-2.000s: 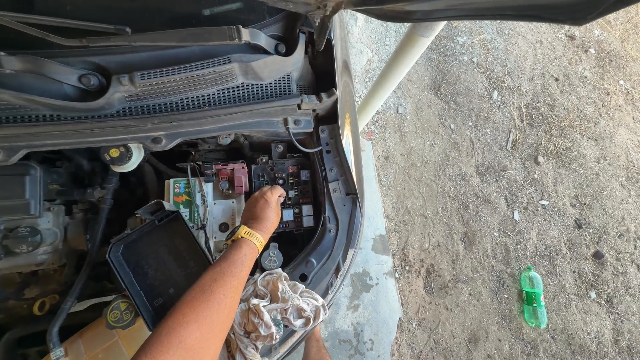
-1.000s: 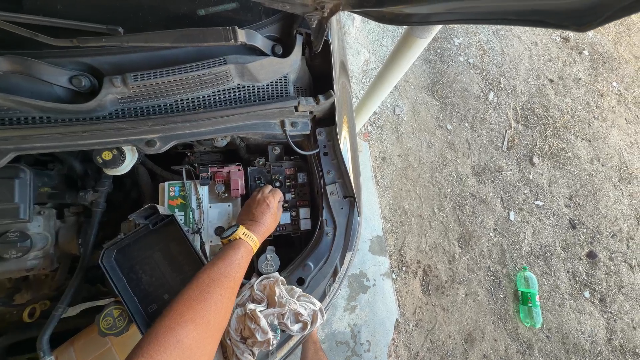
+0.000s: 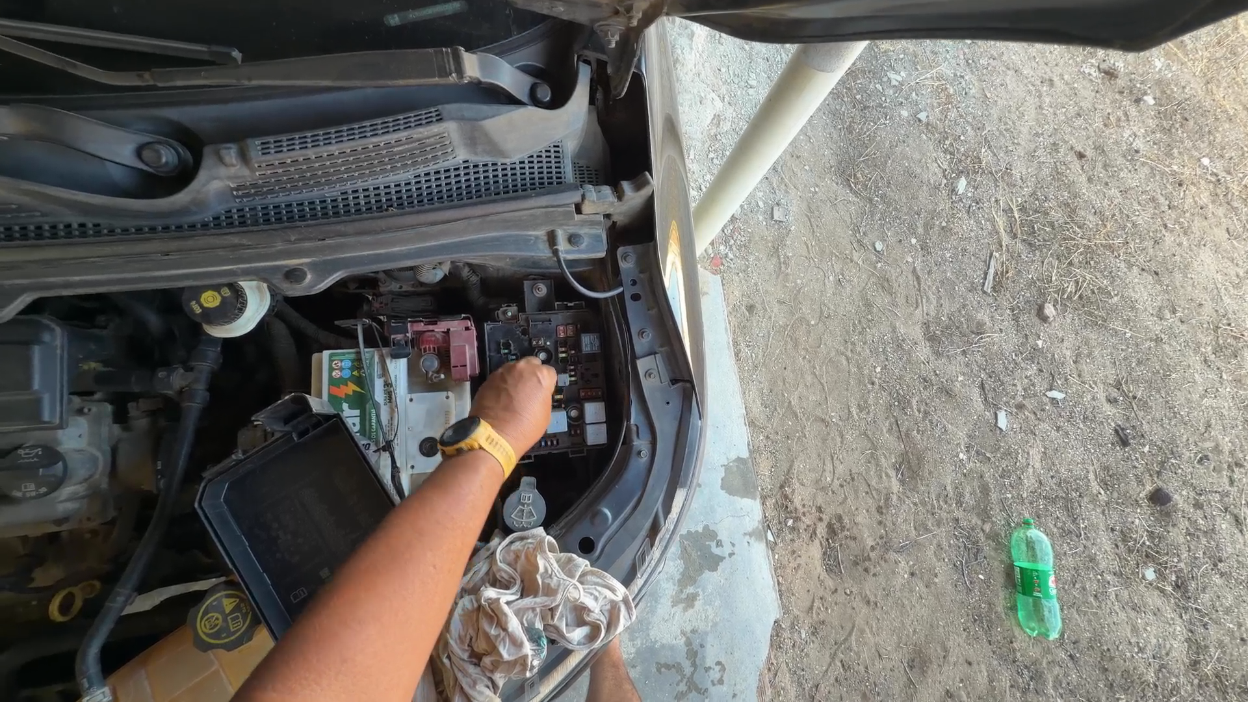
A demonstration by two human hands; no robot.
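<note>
My left hand [image 3: 517, 400], with a yellow-strapped watch [image 3: 478, 441] on its wrist, is over the left part of the open fuse box [image 3: 593, 375] in a car's engine bay. Its fingers are curled down among the fuses and relays; the fingertips are hidden, so whether they hold anything cannot be told. Left of the hand are the battery [image 3: 429, 414] and a dark red terminal cover [image 3: 463, 349]. A black plastic cover [image 3: 302, 517] lies tilted beside my forearm. My right hand is not seen; a bit of bare skin below the cloth may be an arm or a leg.
A crumpled cloth [image 3: 541, 604] lies on the front edge near the washer fluid cap [image 3: 525, 507]. The raised hood [image 3: 936, 18] edges the top. Beyond the fender [image 3: 673, 390] are a pale pole [image 3: 775, 141] and a green plastic bottle [image 3: 1035, 580] on dirt ground.
</note>
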